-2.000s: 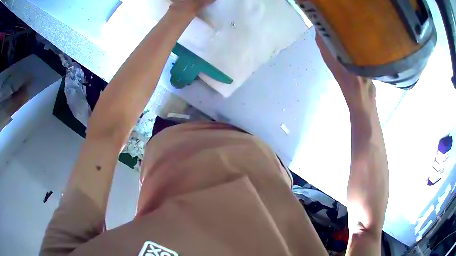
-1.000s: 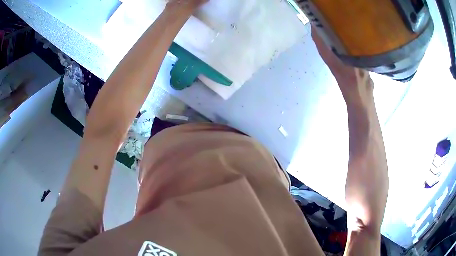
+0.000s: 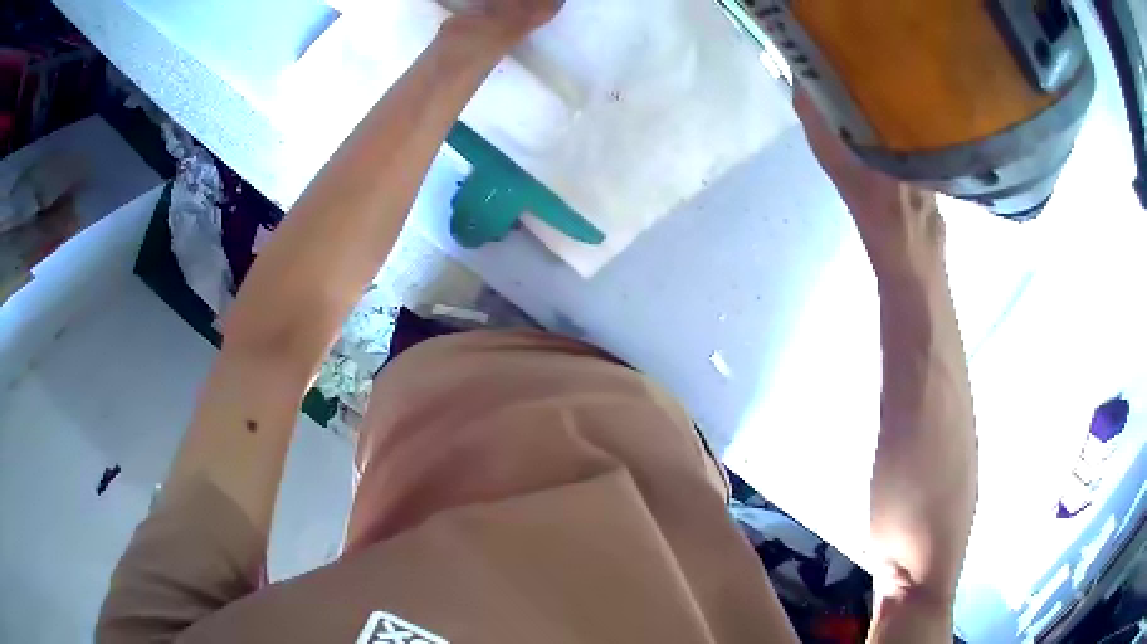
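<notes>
The cutting machine [image 3: 943, 88], with an orange band and grey motor housing, fills the upper right; its base and blade are out of the picture. My right hand is hidden behind the motor; only the wrist and forearm show below it. A cream-white fabric stack [image 3: 654, 113] lies at the upper middle. A green clamp [image 3: 509, 199] sits on its near left corner. My left hand [image 3: 509, 15] is at the top edge over the stack, partly cut off; its fingers are not clear.
The pale table edge [image 3: 189, 94] runs diagonally from the upper left. Pale scraps [image 3: 359, 346] hang below it near my body. A small white scrap [image 3: 720, 365] lies on the table. A purple and white item [image 3: 1107, 421] is at the far right. A black cord hangs top right.
The stack and clamp appear slightly lower and further right in view. My left hand has shifted slightly right along the top edge. The machine has hardly moved.
</notes>
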